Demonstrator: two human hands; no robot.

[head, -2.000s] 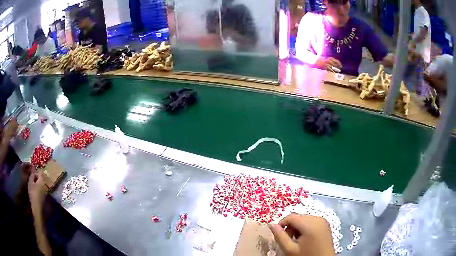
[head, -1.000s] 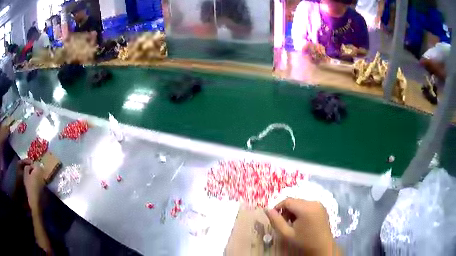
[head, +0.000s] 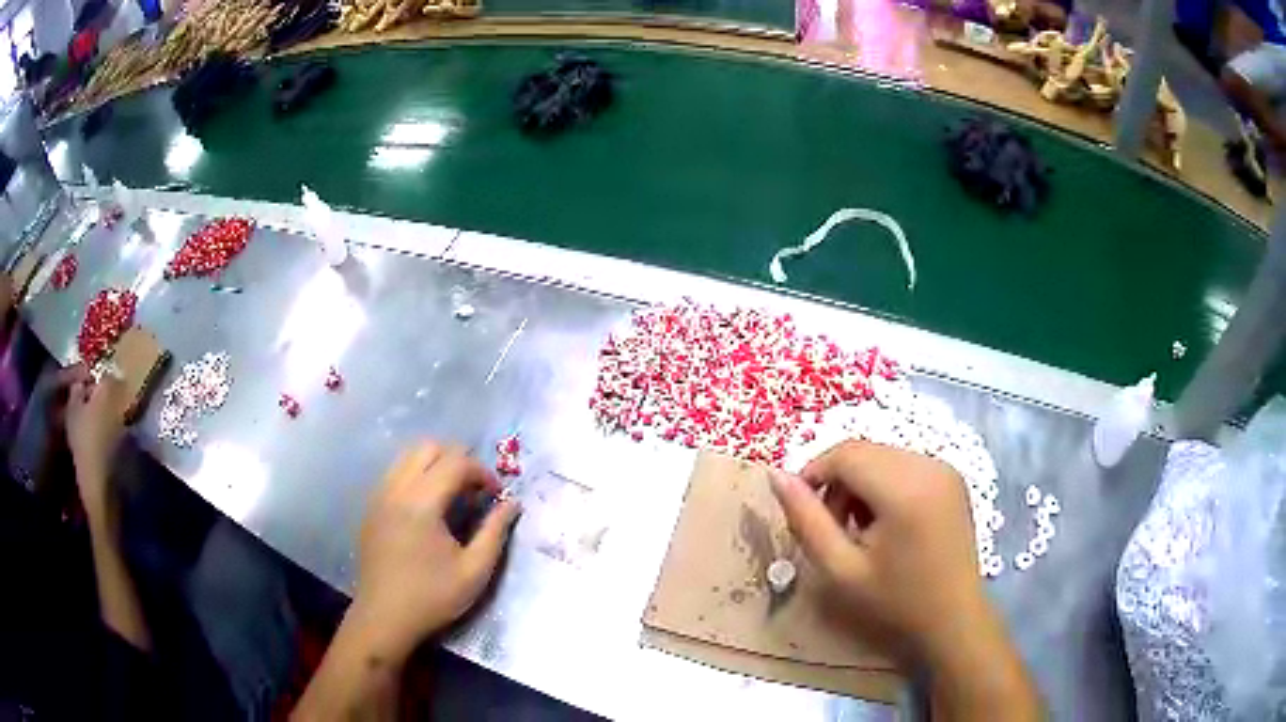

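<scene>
A heap of small red-and-white parts lies beyond the brown cardboard pad. White rings spread to its right. A small round pale piece sits on the pad's dark stain. My right hand is over the pad's right side, thumb and index finger close together; whether they hold a part is too small to tell. My left hand is over the metal table left of the pad, its fingertips beside a few loose red pieces; a grip cannot be made out.
A green belt runs beyond the metal table, carrying black bundles and a white strip. A white bottle-like item, a clear bag and a grey post are at right. Another person's hands work at far left.
The view has tilted down, so the table things show higher up. My left hand has come into view beside the loose red pieces. My right hand stays over the pad.
</scene>
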